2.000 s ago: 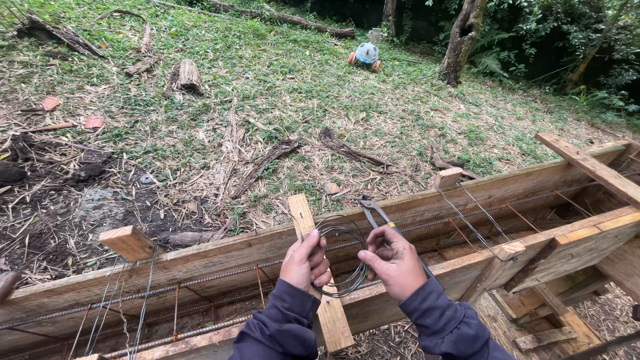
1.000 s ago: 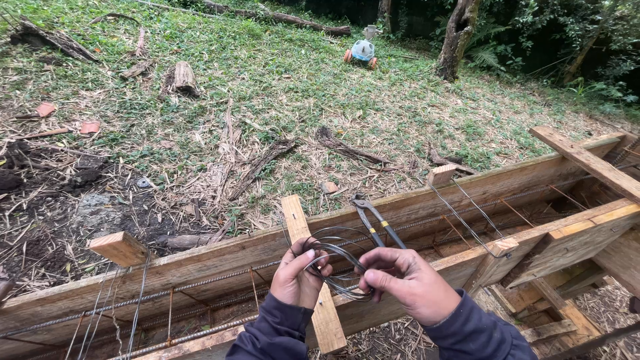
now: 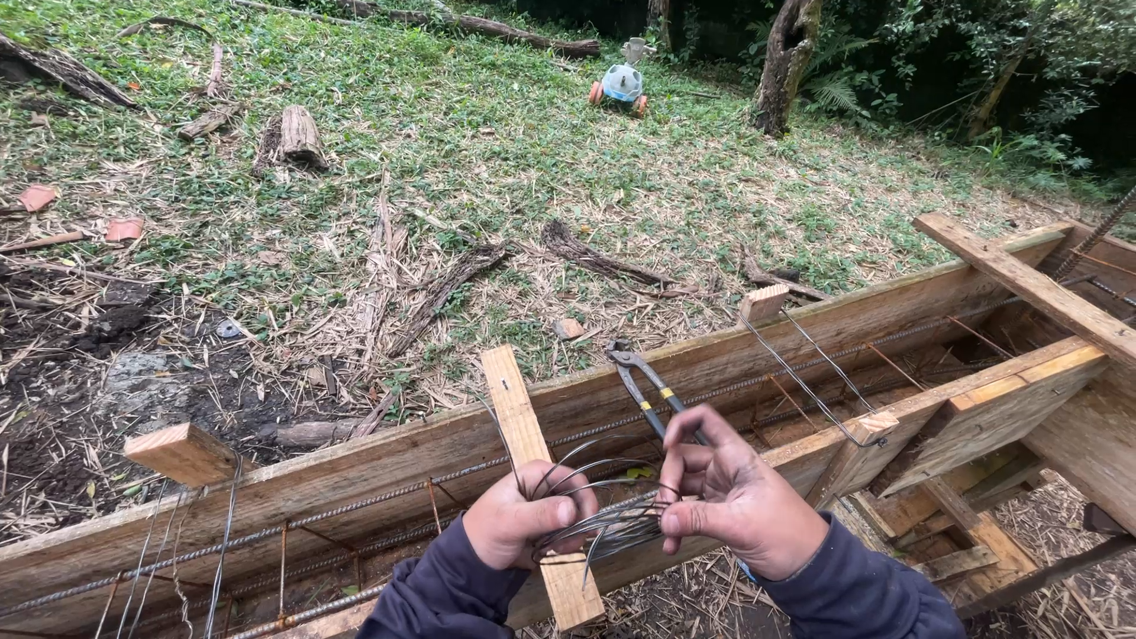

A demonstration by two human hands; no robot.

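Note:
A loose coil of thin steel tie wire (image 3: pixel 612 525) spans between my two hands over the wooden formwork. My left hand (image 3: pixel 525 515) grips the coil's left side, above a short wooden crosspiece (image 3: pixel 516 417) laid over the trough. My right hand (image 3: pixel 732 506) pinches the coil's right side between thumb and fingers. Just beyond the right hand, end-cutting pincers (image 3: pixel 641 382) with dark, yellow-banded handles lean across the formwork, jaws on the far board; the handle ends are hidden behind that hand.
Ribbed rebar (image 3: pixel 373 496) with rusty stirrups runs inside the board formwork (image 3: pixel 355 475). Wire ties (image 3: pixel 812 368) loop around wooden blocks at left and right. A plank (image 3: pixel 1029 280) crosses the trough at right. Beyond lie grass, dead wood (image 3: pixel 603 257) and a wheeled toy (image 3: pixel 623 84).
The pincers, in my right hand two seconds ago, now lean on the formwork. The wire coil has gone from a round, upright loop to a flatter bundle held in both hands.

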